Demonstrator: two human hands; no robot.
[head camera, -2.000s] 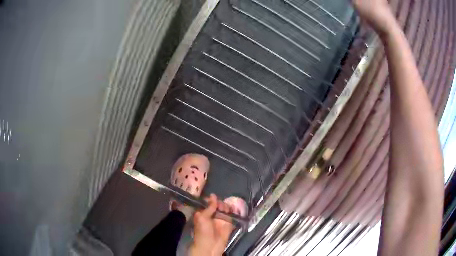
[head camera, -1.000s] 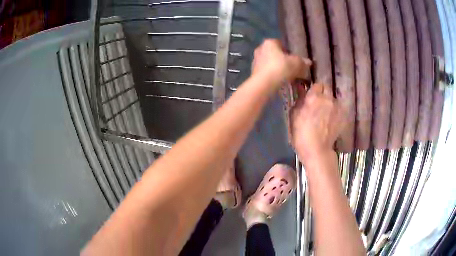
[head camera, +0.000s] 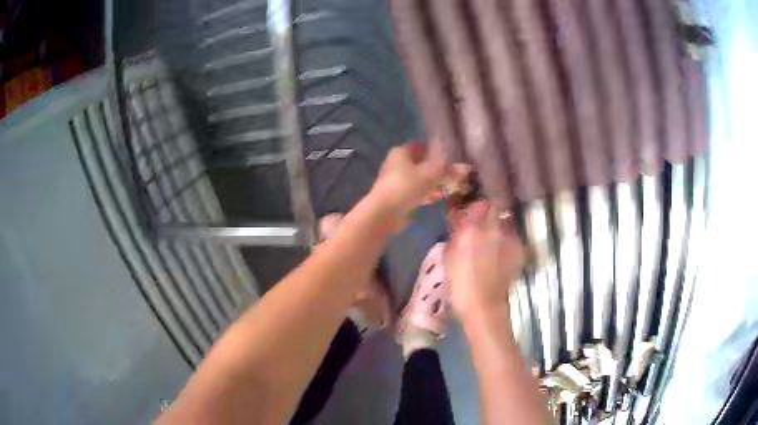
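The brown-pink fabric (head camera: 553, 100) lies in long ridges over the rods at the upper right. My left hand (head camera: 411, 181) is at the fabric's near left corner, with its fingertips around a small brassy piece (head camera: 463, 192), which looks like a metal clip. My right hand (head camera: 486, 253) is just below and right of it, fingers bent close to the same piece and the outer fabric edge. Its fingertips are blurred, so its grip cannot be told.
Bare steel rods (head camera: 602, 257) run below the fabric, with a pile of metal clips (head camera: 594, 373) on them. A steel frame with wire prongs (head camera: 287, 108) stands at the left, before grey grooved panels (head camera: 137, 224). My pink clog (head camera: 430, 290) is on the floor.
My hands have come off the steel frame to the fabric's left edge, then moved down along it to its near corner. The view has shifted, showing the clip pile.
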